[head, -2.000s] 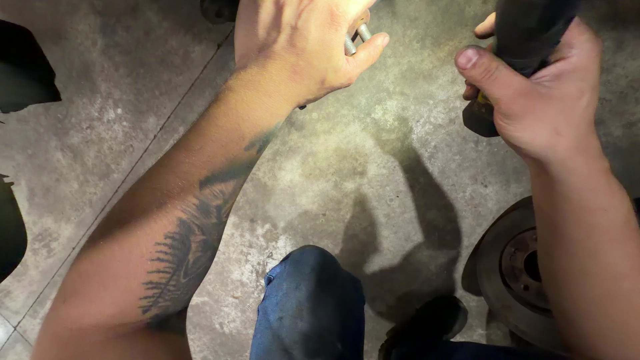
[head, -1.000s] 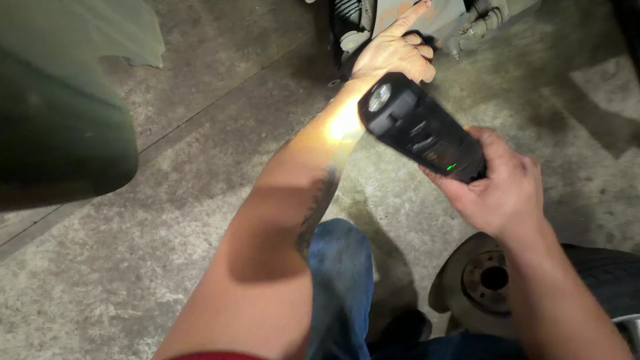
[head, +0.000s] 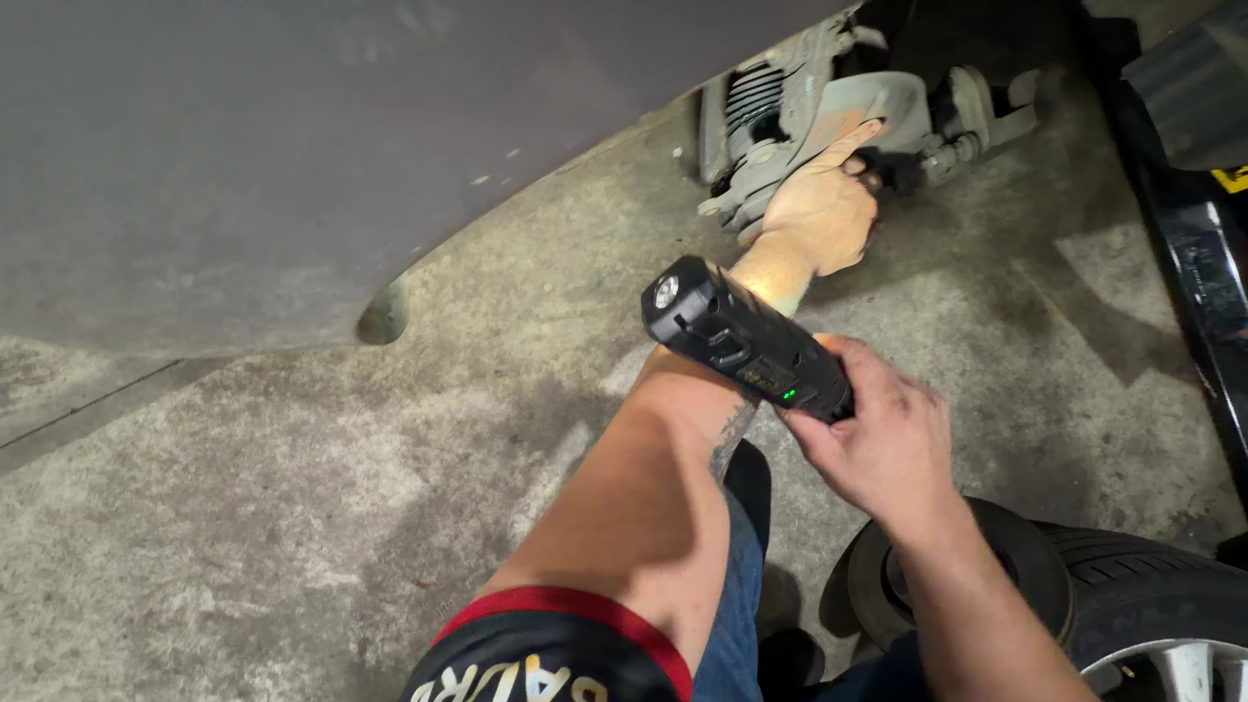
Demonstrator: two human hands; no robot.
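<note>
My left hand (head: 819, 210) reaches to the car's suspension, its index finger extended against or just over the grey brake dust shield (head: 902, 102), which has a rusty patch. Beside it are a coil spring or ribbed boot (head: 756, 97) and a ball joint or linkage (head: 951, 156). My right hand (head: 882, 419) grips the lower end of a black handheld work light (head: 746, 336), which shows small green indicator lights. The light lies across the view above my left forearm, and a bright spot falls near my left wrist.
A dark car body panel (head: 292, 146) fills the upper left. A brake disc (head: 1014, 561) and a tyre on a silver alloy wheel (head: 1121, 595) are at the lower right. Along the right edge runs a black metal beam (head: 1209, 283), probably lift equipment. The floor is stained concrete.
My left hand has come to the dust shield with its index finger extended. The work light, partly seen in my right hand earlier, now lies over my left forearm. The view has shifted.
</note>
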